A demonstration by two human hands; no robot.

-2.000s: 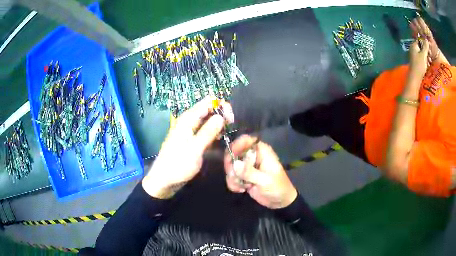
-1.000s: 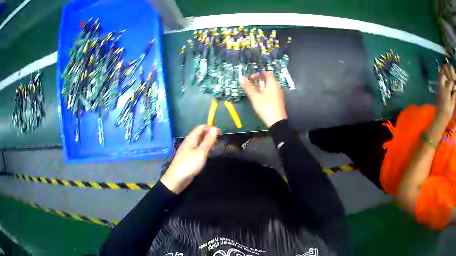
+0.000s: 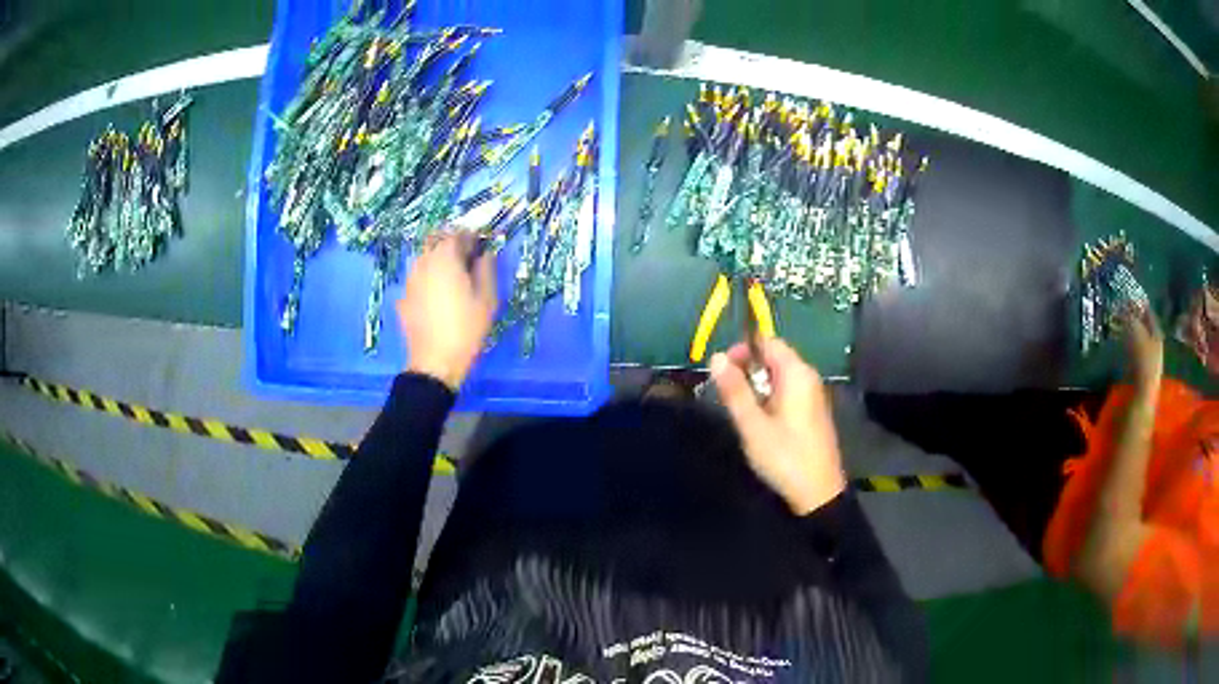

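Observation:
My left hand [image 3: 451,310] reaches into the blue tray [image 3: 435,388]. Its fingertips touch the circuit boards [image 3: 361,181] there; whether they pinch one is hidden. My right hand [image 3: 789,425] is at the bench's front edge, thumb and fingers closed around a small, dark, thin tool [image 3: 755,337], mostly hidden. A small pale part also shows between these fingers. Yellow-handled pliers [image 3: 713,318] lie just beyond, handles splayed, jaws under the main board pile [image 3: 802,221]. The pile's yellow ends point away from me.
A smaller board pile [image 3: 131,194] lies left of the tray. A black mat [image 3: 983,267] is right of the main pile. Another worker in orange [image 3: 1136,494] stands at the far right, a hand near a small board pile [image 3: 1107,287]. A white strip [image 3: 856,80] runs along the bench's back.
My left hand has moved from the bench's front edge into the tray. My right hand has drawn back from the main pile to beside the pliers. The view has shifted left.

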